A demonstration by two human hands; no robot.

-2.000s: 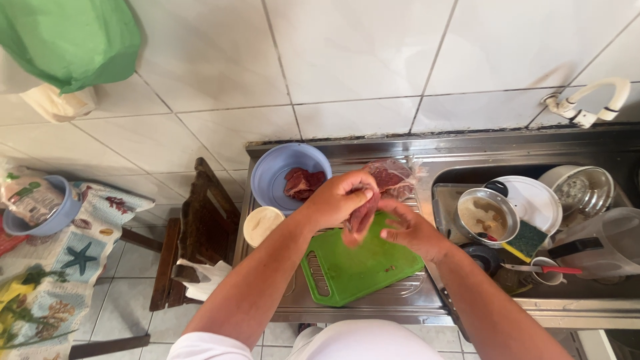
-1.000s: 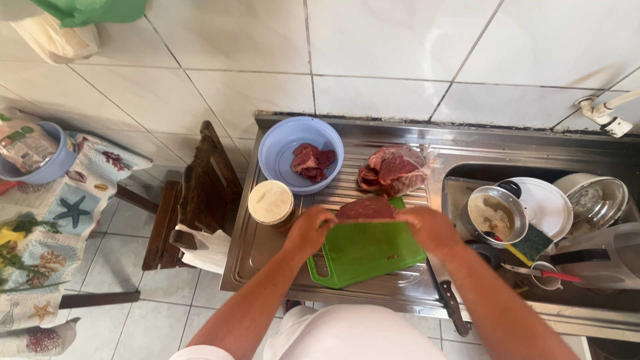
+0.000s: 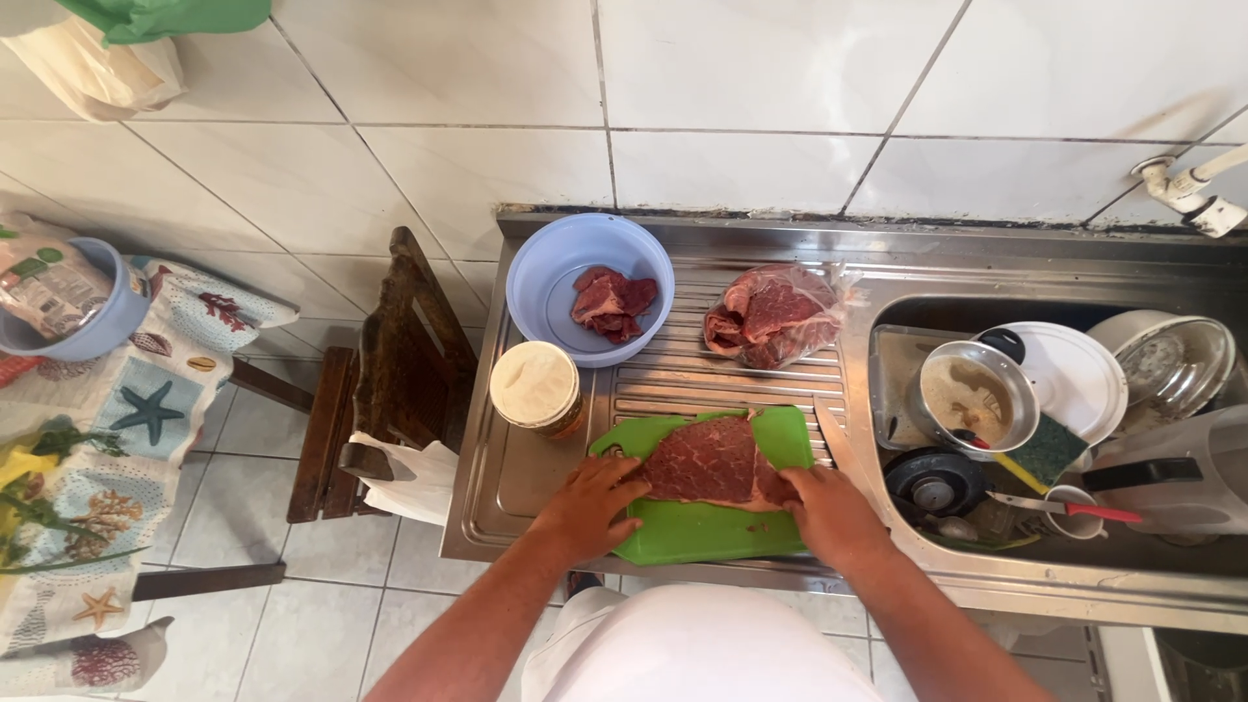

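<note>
A slab of raw red meat lies flat on a green plastic cutting board on the steel drainboard. My left hand rests at the meat's left end, fingers spread over the board's edge. At its right end my right hand touches the meat with thumb and fingers. A knife blade shows just beyond my right hand, its handle hidden under the hand or arm. Behind the board stand a blue plastic bowl with meat pieces and a clear plastic bag of raw meat.
A lidded tub stands left of the board. The sink at right holds a pot, a white lid, a sponge, a red-handled knife and a clear pitcher. A wooden chair and a table with a sea-patterned cloth are at left.
Two seconds ago my hands held the meat above the board; one second ago they stretched it between them. Now it lies flat on the board with my hands at its ends.
</note>
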